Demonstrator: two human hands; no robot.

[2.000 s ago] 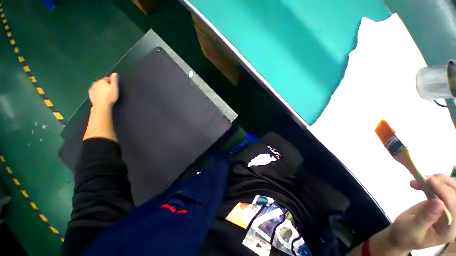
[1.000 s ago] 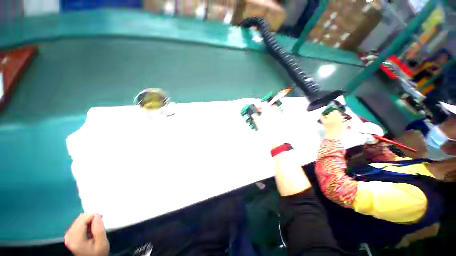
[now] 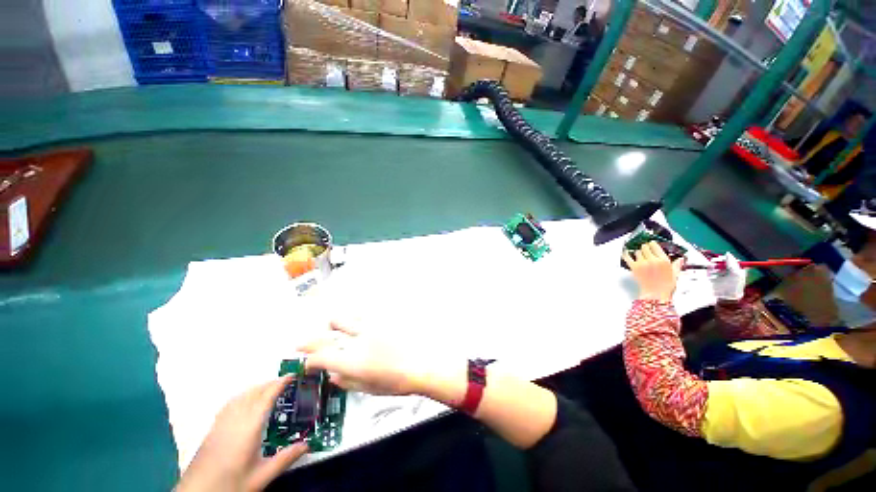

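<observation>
A green circuit board (image 3: 331, 415), component side up with a dark part on it, is at the sheet's near left edge. My left hand (image 3: 226, 442) grips it by its left side. My right hand (image 3: 370, 363), with a red wristband, has its fingertips over the board's top edge. The flat brush (image 3: 302, 263) points up from my right hand; its orange bristles overlap the metal cup's front, and its handle is washed out against the white. The metal cup (image 3: 324, 232) holds yellowish liquid. Another green board (image 3: 525, 236) lies farther back.
The white sheet (image 3: 461, 288) covers part of the green bench. A black ribbed hose (image 3: 547, 152) ends in a dark hood by the neighbour's hands. The neighbouring person (image 3: 759, 399) works at the right with a board and a red-handled tool. A red-brown tray (image 3: 46, 207) is at far left.
The view has turned from the dark sheet beside my lap to the bench. My right hand has moved left from the boards at the back. My left hand has taken hold of a board.
</observation>
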